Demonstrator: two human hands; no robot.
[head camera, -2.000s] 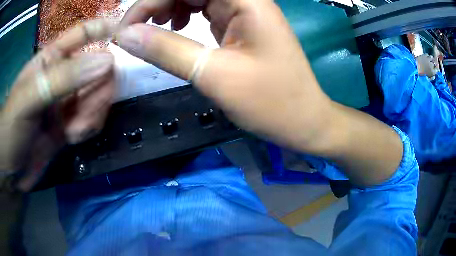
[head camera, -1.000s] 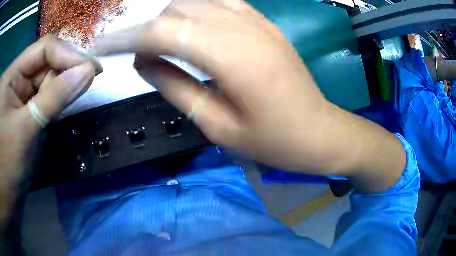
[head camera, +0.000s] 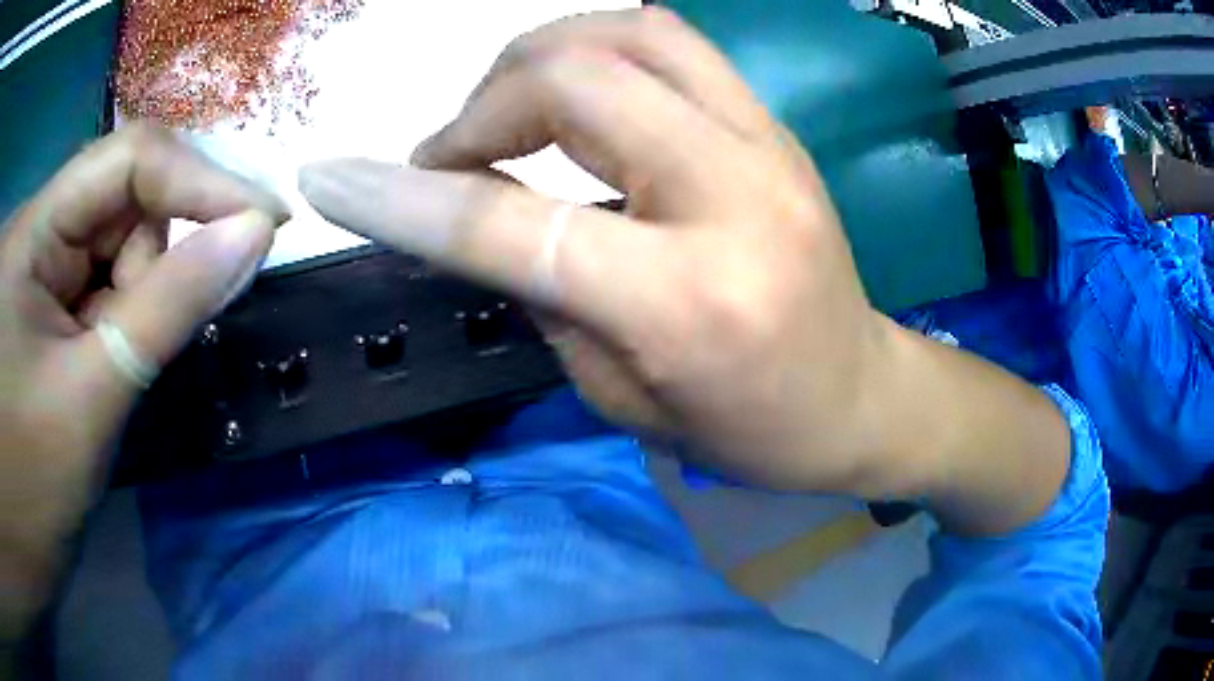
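The dark fixture (head camera: 433, 366) lies along the near edge of the white plate, with a row of small black nests showing shiny points. Tiny copper-coloured parts (head camera: 200, 60) are heaped at the far left of the white plate (head camera: 413, 53). My left hand (head camera: 120, 253) is over the fixture's left end, its thumb and index fingertips pinched together; what is between them is too small to tell. My right hand (head camera: 679, 253) is over the fixture's right part, thumb pointing at the left fingertips with a small gap. Pale finger cots cover the fingers.
A green surface (head camera: 852, 146) lies right of the plate. Grey metal rails (head camera: 1092, 60) run at the upper right. Another person in a blue smock (head camera: 1132, 306) is at the right edge. My blue smock (head camera: 426, 559) is against the fixture's near side.
My left hand was blurred and spread, and is now pinched at the fixture's left end. My right hand has opened out, its thumb now extended toward the left fingertips. The fixture's left nests have become visible.
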